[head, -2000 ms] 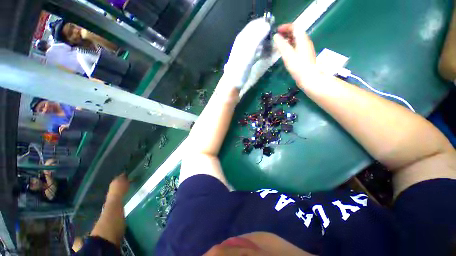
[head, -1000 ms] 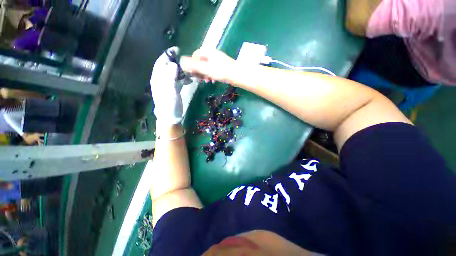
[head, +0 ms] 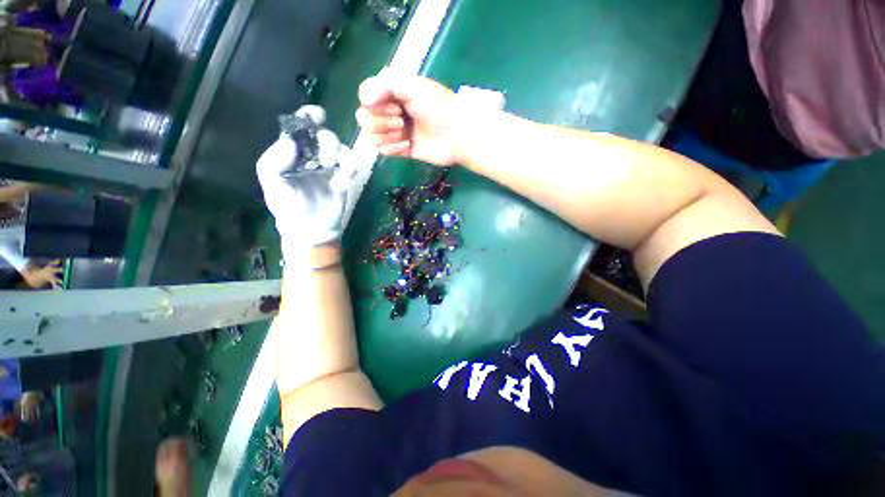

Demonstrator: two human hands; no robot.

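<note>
My left hand [head: 309, 184], in a white glove, holds a small dark housing [head: 303, 141] with silvery patches in its fingers, over the belt side of the white rail. My bare right hand [head: 412, 118] is just right of it at the rail, apart from the housing. Its fingers are curled in and no part shows in them; the inside of the fist is partly hidden. A heap of dark wired components [head: 419, 248] with red and black leads lies on the green bench top [head: 514, 252], below my right hand.
The white rail [head: 254, 393] divides bench and dark green belt [head: 335, 78], which carries spaced-out units. A white adapter [head: 480, 98] is partly behind my right forearm. Silvery parts [head: 267, 456] lie near my left elbow. A brown box [head: 611, 293] is beside my lap. Other people sit around; a grey post crosses at left.
My hands have moved apart; they were together at the housing. The glove has turned, showing the housing in its fingers. My right hand has curled. Another person's hand appears at the lower left.
</note>
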